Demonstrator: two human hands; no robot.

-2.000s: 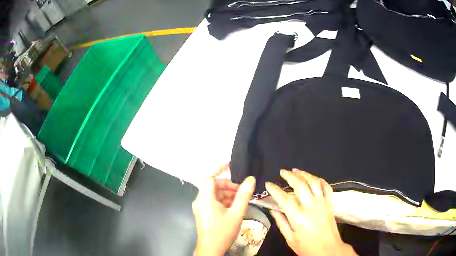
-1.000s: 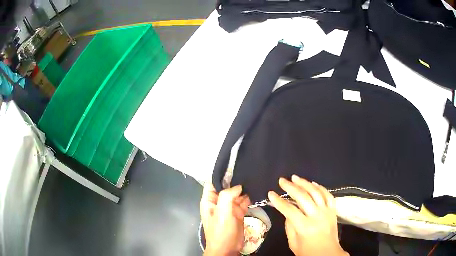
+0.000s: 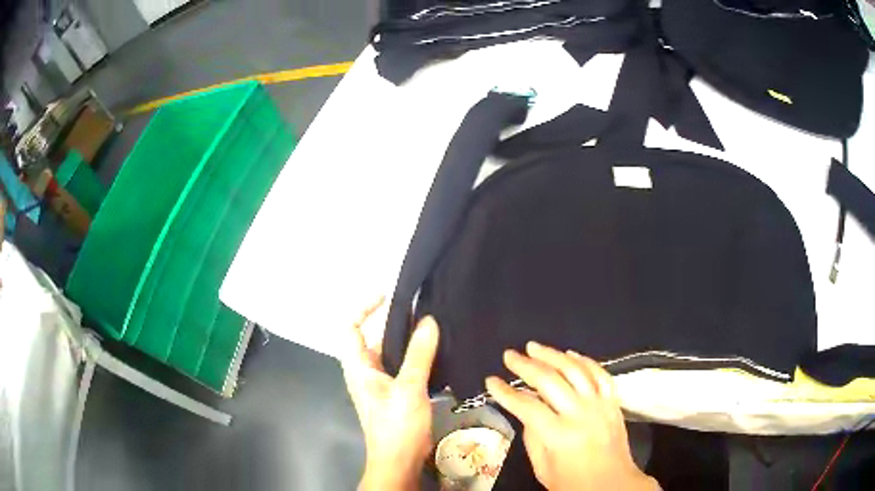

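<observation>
The black half-moon bag body [image 3: 624,259] lies flat on the white-covered table, its zipper [image 3: 691,359] along the near edge and a small white label [image 3: 632,176] near the top. The wide black shoulder strap [image 3: 443,192] runs from the near left corner up the bag's left side. My left hand [image 3: 395,384] grips the strap's lower end and the bag corner between thumb and fingers. My right hand [image 3: 568,408] lies with spread fingers on the bag's near edge over the zipper; whether it pinches the cloth is hidden.
Black bags with pale zippers [image 3: 499,24] lie at the far side, another with a yellow sticker [image 3: 758,67] at the far right. A thin black rod [image 3: 839,225] lies at right. A green bin [image 3: 173,221] stands left. A round container [image 3: 472,455] is below the table edge.
My left hand has opened its thumb away from the fingers and now holds around the strap end. My right hand stays near the zipper. The whole view has shifted slightly.
</observation>
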